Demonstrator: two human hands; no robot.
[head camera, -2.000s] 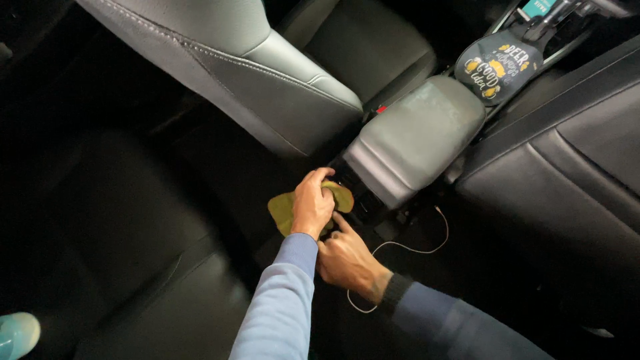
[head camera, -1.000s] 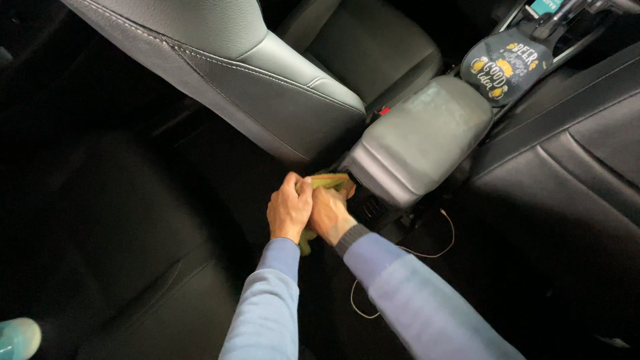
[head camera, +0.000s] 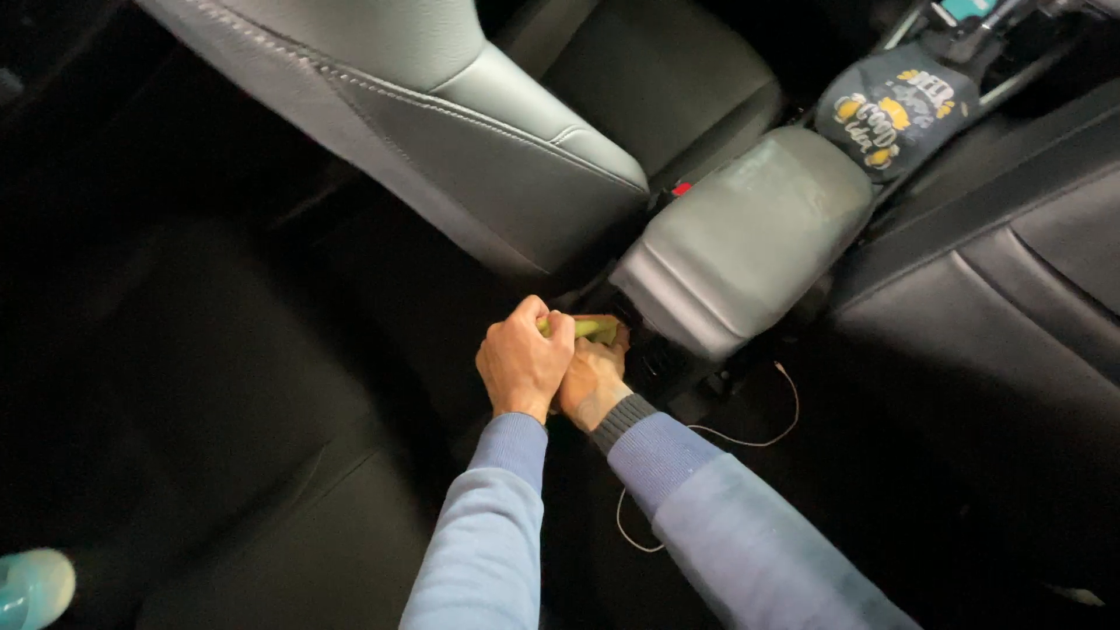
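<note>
A yellow-green cloth (head camera: 597, 329) shows between my hands, low behind the grey centre console armrest (head camera: 752, 232) of a car. My left hand (head camera: 528, 357) is closed on the cloth's left part, its knuckles upward. Close against it on the right, my right hand (head camera: 595, 378) has its fingers at the cloth beside the console's dark rear face. The right fingers are partly hidden, and how firmly they grip cannot be told.
A grey and black front seat back (head camera: 490, 166) rises at the upper left, another seat (head camera: 1006, 254) at the right. A thin white cable (head camera: 770, 444) lies on the dark floor beside my right forearm. A bottle-like object (head camera: 39, 586) shows at the lower left.
The cloth hung spread below my left hand two seconds ago; now it is bunched between both hands. My right hand has moved up beside the left, nearer the console's rear.
</note>
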